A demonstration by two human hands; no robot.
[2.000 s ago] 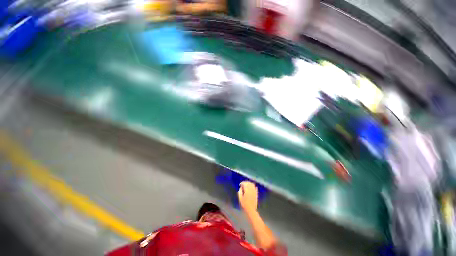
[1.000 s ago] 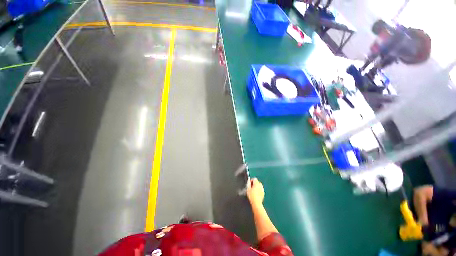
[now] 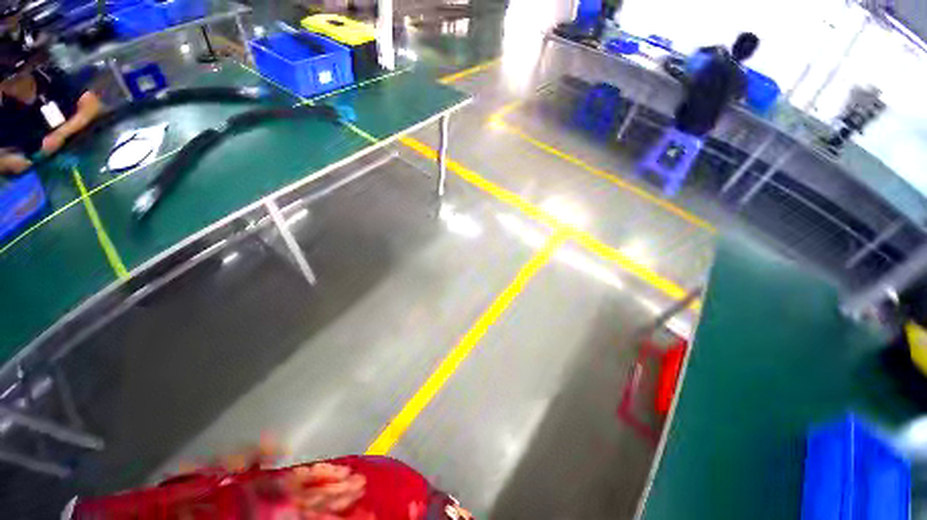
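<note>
Neither of my hands is in the picture; only my red patterned clothing shows at the bottom edge. Nearest in front of me is the grey floor with yellow lines, between two green-topped benches. On the left bench (image 3: 305, 168) lie long black sleeved cable bundles (image 3: 188, 152), curved, beside a white paper sheet (image 3: 135, 148) with a thin dark item on it. The right bench (image 3: 762, 355) carries a blue bin (image 3: 854, 472) near its front, cut off by the lower edge.
A blue bin (image 3: 302, 63) and a yellow-lidded box (image 3: 342, 30) stand at the left bench's far end. A seated person (image 3: 46, 102) is at far left; another (image 3: 717, 86) sits on a blue stool (image 3: 673, 159). A red object (image 3: 669, 378) is at the right bench's edge.
The view has turned left and moved along the aisle. The hand seen earlier at the bench edge has left the picture. The left bench with the black bundles has come into view.
</note>
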